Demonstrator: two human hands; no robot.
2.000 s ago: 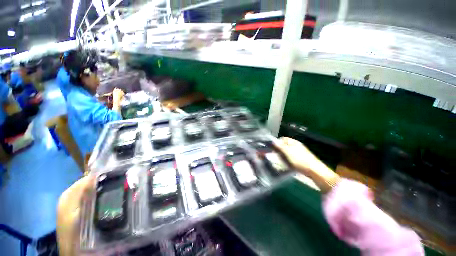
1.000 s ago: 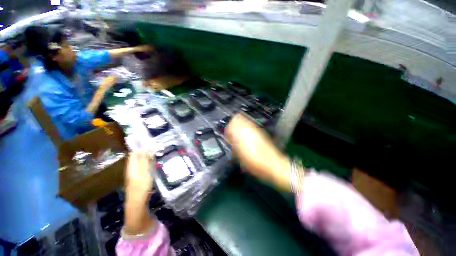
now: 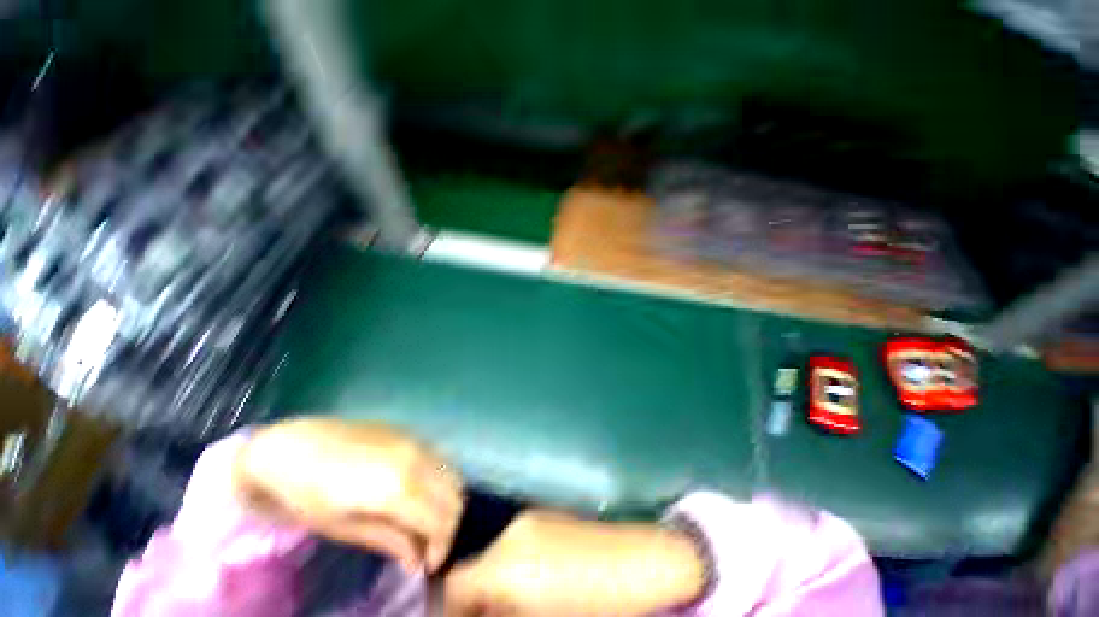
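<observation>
My left hand (image 3: 356,485) is at the bottom, below the bench's front edge, with its fingers bent down. My right hand (image 3: 512,566) is beside it, and the two hands meet or nearly meet. Both are blurred, and their fingertips are partly hidden or cut off by the lower edge, so I cannot tell if they hold anything. On the green bench (image 3: 518,374) at right lie a red phone or cover (image 3: 834,394), more red pieces (image 3: 930,372) close together, a blue packet (image 3: 918,446) and a small pale strip (image 3: 782,400).
Stacked clear trays of phones (image 3: 157,259), strongly blurred, stand at left. A clear rear tray (image 3: 795,235) rests on a brown board (image 3: 603,241) behind the bench. A pale post (image 3: 344,121) rises at the back. Part of another person (image 3: 1075,542) shows at the right edge.
The view has swung right and down. My hands have left the phone tray, which now shows only in the blurred stack at left, and have come together at the bench's front edge.
</observation>
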